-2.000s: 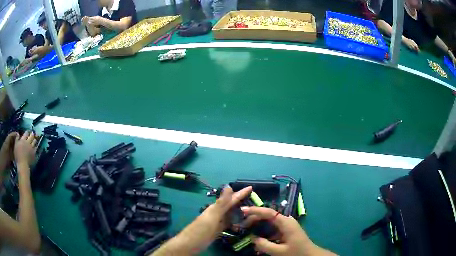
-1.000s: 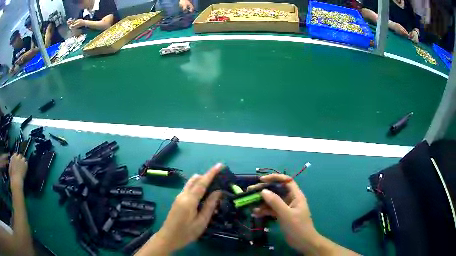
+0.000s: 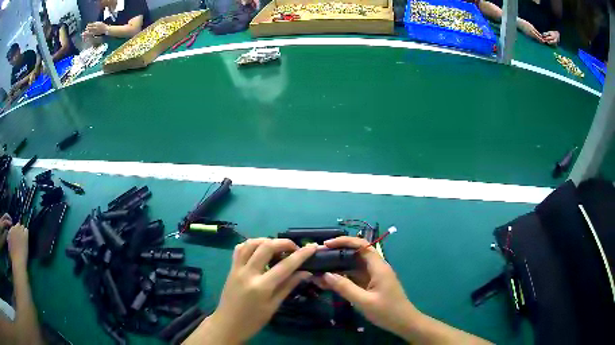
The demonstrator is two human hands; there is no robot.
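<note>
My left hand point(image 3: 259, 279) and my right hand point(image 3: 371, 283) both hold one black battery unit point(image 3: 329, 259) lengthwise between them, low in the centre. Its outside shows black, with no green in view. Red lead wires with a white plug point(image 3: 391, 231) stick out past my right hand. More battery units lie under and behind my hands, partly hidden. Another battery unit with a green cell point(image 3: 210, 228) lies left of my hands, beside a black one point(image 3: 214, 199). A large heap of black covers point(image 3: 121, 259) lies further left.
A white strip point(image 3: 283, 177) divides the bench from the green belt point(image 3: 324, 114). On the belt lie a pale bundle point(image 3: 258, 56) and a black unit point(image 3: 565, 163). A black bag point(image 3: 553, 263) stands at right. Cardboard trays point(image 3: 324, 29), a blue bin point(image 3: 450, 37) and people are beyond. Another worker's hand point(image 3: 17, 236) is at left.
The green cell seen between my hands a second ago is now covered by black shell. My hands have come together around the unit. The belt's black unit has shifted right.
</note>
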